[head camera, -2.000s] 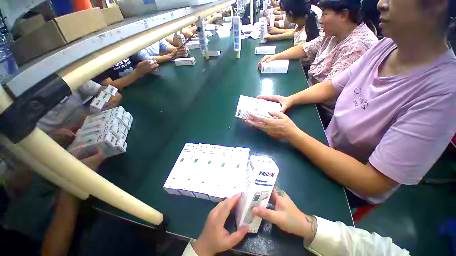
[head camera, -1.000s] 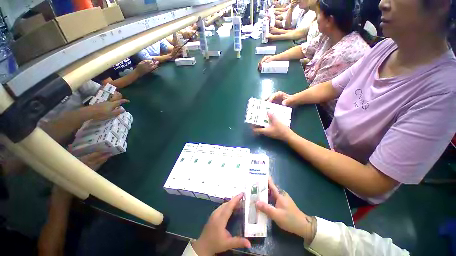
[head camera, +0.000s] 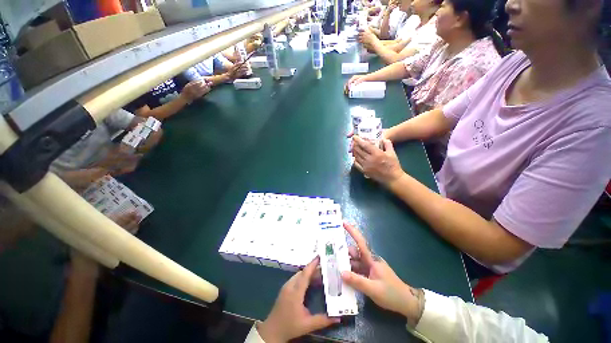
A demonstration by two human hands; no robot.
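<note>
A slim white carton (head camera: pixel 333 285) with blue lettering and a picture of a pale device with a green screen stands out face-up between my hands. My left hand (head camera: pixel 295 305) touches its left side with the fingertips. My right hand (head camera: pixel 378 281) holds its right side, the thumb on its printed face. The carton's upper left edge overlaps the end of a row of white cartons (head camera: pixel 271 231) lying side by side on the table, with small green marks in line.
The dark green table (head camera: pixel 268 151) runs ahead. A cream tube (head camera: pixel 127 238) with a black joint (head camera: pixel 47 144) crosses the left, below a shelf edge (head camera: pixel 134 63) with brown boxes (head camera: pixel 100 33). A person in lilac (head camera: pixel 536 147) at right holds cartons (head camera: pixel 367 127); hands at left hold more.
The carton in my hands has turned from its edge to face-up and shifted slightly left, against the row. The person at right has tilted their cartons upright. The stack at left has moved lower.
</note>
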